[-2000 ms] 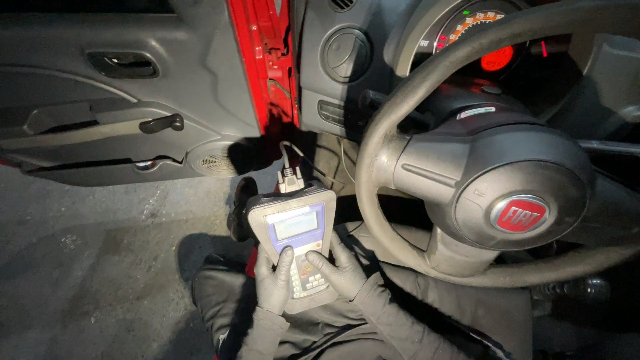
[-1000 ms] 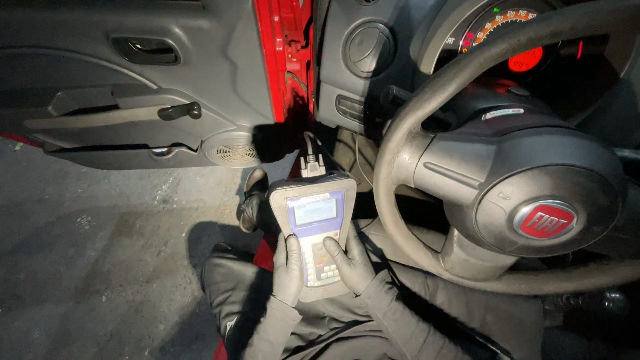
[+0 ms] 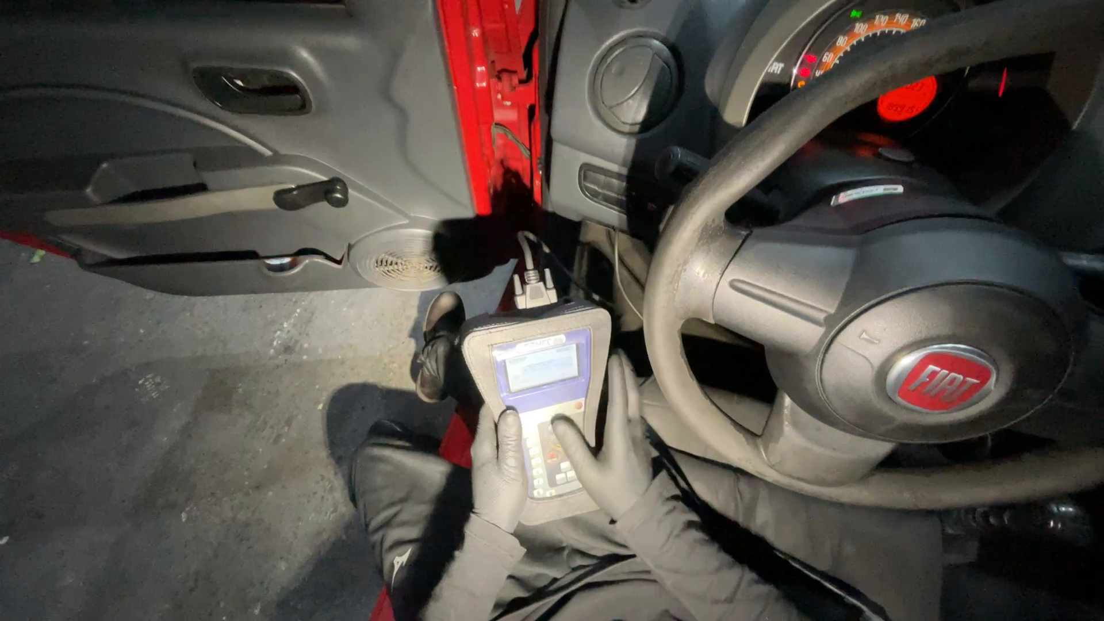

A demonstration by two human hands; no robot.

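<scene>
A handheld diagnostic scanner [image 3: 539, 414] with a lit screen and a keypad lies over my lap, its screen end pointing away from me. My gloved left hand [image 3: 500, 474] grips its left edge, the thumb resting on the front beside the keys. On the other side my gloved right hand [image 3: 608, 444] has its thumb on the upper keypad, with its fingers extended along the right edge. A cable connector [image 3: 536, 289] is plugged into the scanner's top, and its cable runs up into shadow under the dashboard.
The Fiat steering wheel [image 3: 690, 259] stands close on the right, before the lit instrument cluster [image 3: 871, 69]. At left the car door [image 3: 371, 129] is open above a concrete floor [image 3: 216, 414]. One shoe [image 3: 440, 345] shows beyond the red sill.
The fingers of my right hand have straightened along the scanner's edge, and its thumb is still at the keypad. My left hand keeps its hold.
</scene>
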